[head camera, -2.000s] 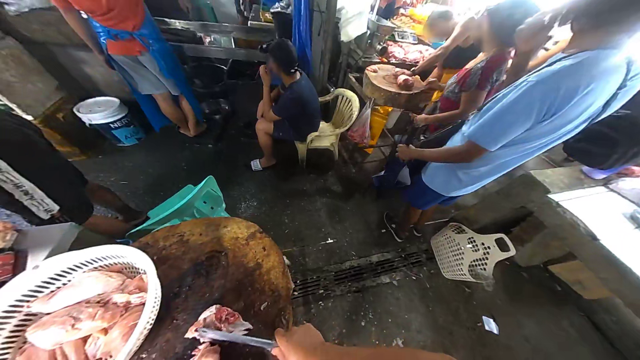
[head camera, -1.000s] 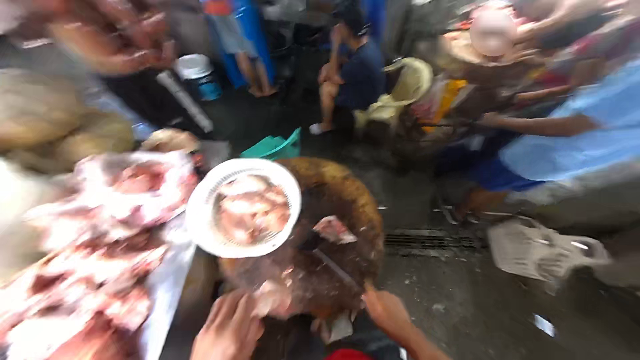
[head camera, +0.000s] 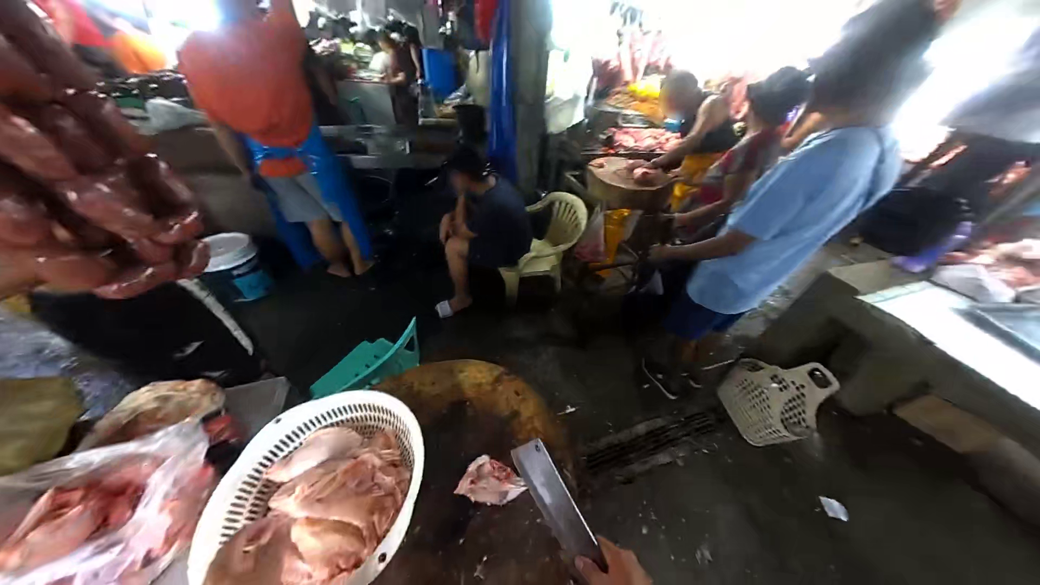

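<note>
My right hand (head camera: pixel 615 566), at the bottom edge, grips a cleaver (head camera: pixel 557 501) whose blade points up and away over the right part of a round wooden chopping block (head camera: pixel 455 406). Just left of the blade tip lies a small piece of raw meat (head camera: pixel 490 480) on the block. A white perforated plastic basket (head camera: pixel 410 422) overlaps the block's left side and holds pale raw poultry pieces (head camera: pixel 341 496). My left hand is out of view.
Bagged raw meat (head camera: pixel 106 504) lies at lower left, below hanging dark red meat (head camera: pixel 89 179). A green plastic crate (head camera: pixel 370 361) stands behind the block. A beige basket (head camera: pixel 772 402) is on the floor, right. A seated person (head camera: pixel 487 219) and a standing person in light blue (head camera: pixel 788 219) are farther off.
My left hand, seen over the block a second ago, has left the view. The cleaver, earlier low across the block, now points upward. The view has shifted.
</note>
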